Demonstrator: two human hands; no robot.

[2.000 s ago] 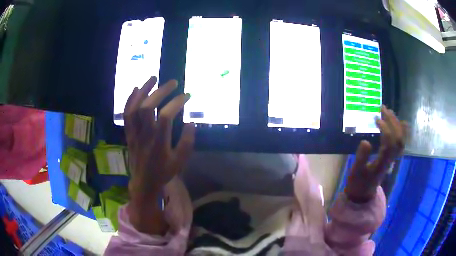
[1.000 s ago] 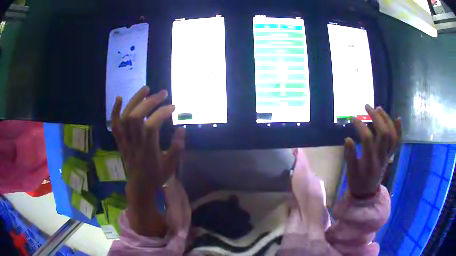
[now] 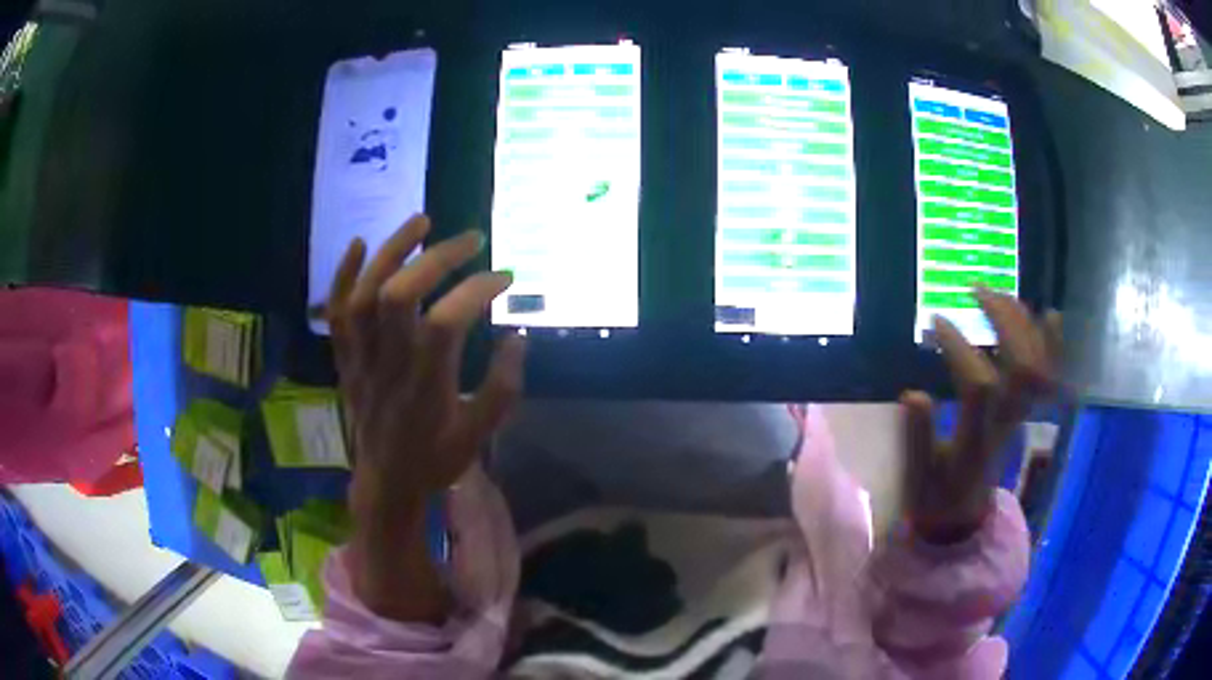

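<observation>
Several lit smartphones lie side by side on the dark mat. The far left phone point(image 3: 374, 166) has a dimmer white screen with small dark marks. The second phone point(image 3: 566, 186) and third phone point(image 3: 784, 193) show pale green bars on white. The far right phone point(image 3: 966, 199) shows bright green bars with blue blocks on top. My left hand point(image 3: 419, 359) is open over the lower ends of the two left phones, fingers spread, holding nothing. My right hand point(image 3: 981, 399) is open at the lower end of the far right phone, fingertips over its screen.
Green labelled packets point(image 3: 306, 425) lie in piles on a blue surface point(image 3: 162, 465) at the left. A pink cloth or bag point(image 3: 67, 385) is at far left. A blue crate point(image 3: 1130, 531) stands at lower right. A pale paper point(image 3: 1110, 60) lies at the top right.
The second phone has gone from plain white to pale green bars. The far right phone has gone from white with bottom buttons to green bars. Both hands stay near the same phones.
</observation>
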